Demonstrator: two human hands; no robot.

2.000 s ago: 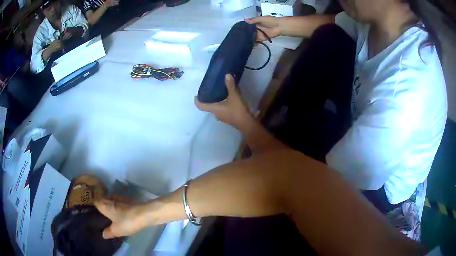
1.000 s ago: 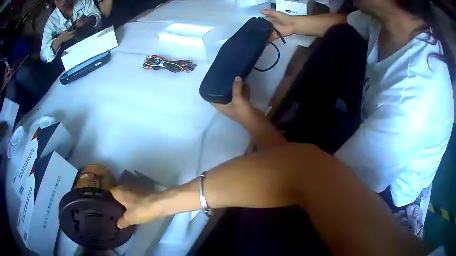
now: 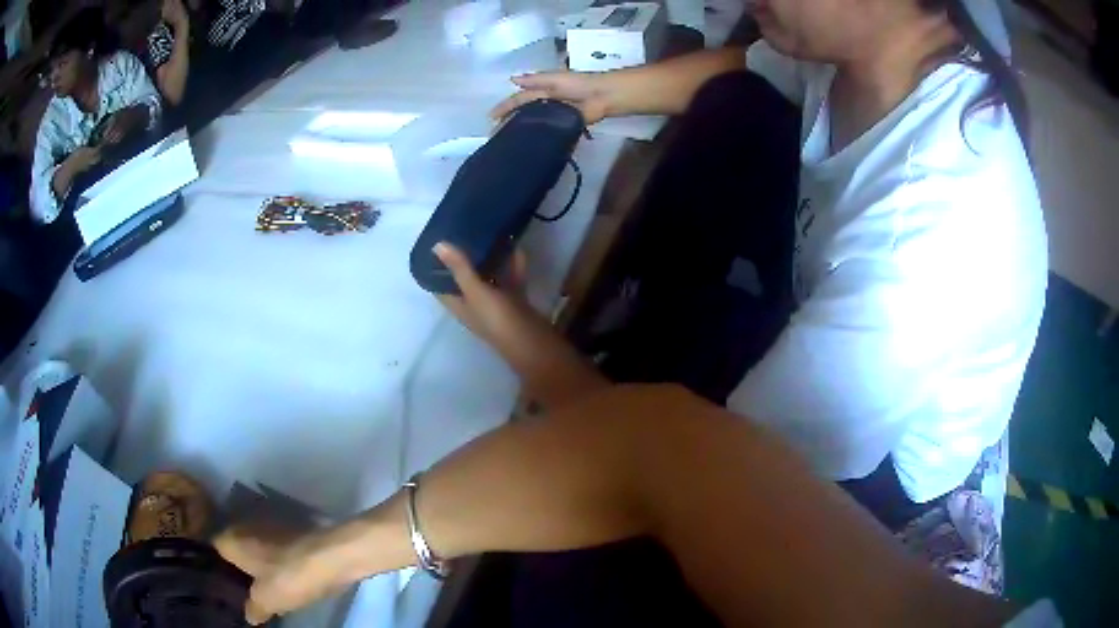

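My right hand (image 3: 276,572), bare and with a metal bangle at the wrist, reaches in from the lower right. It grips the right edge of a dark round housing (image 3: 178,591) at the bottom left; the picture's lower edge cuts the housing off. A wood-coloured round housing (image 3: 167,505) lies just behind it, partly covered by it. My left hand is not in view.
White cartons (image 3: 76,540) stand at the left. A neighbour in white, right, holds a long black unit (image 3: 497,190) with a looped cord. Mid-table lies a wire bundle (image 3: 317,216). A small white box (image 3: 614,39) stands at the far end; another person sits opposite.
The dark housing first turned its slotted face into clearer view; now it sits lower, partly out of the picture, still in my right hand. The neighbour's unit appears further left as the view shifted.
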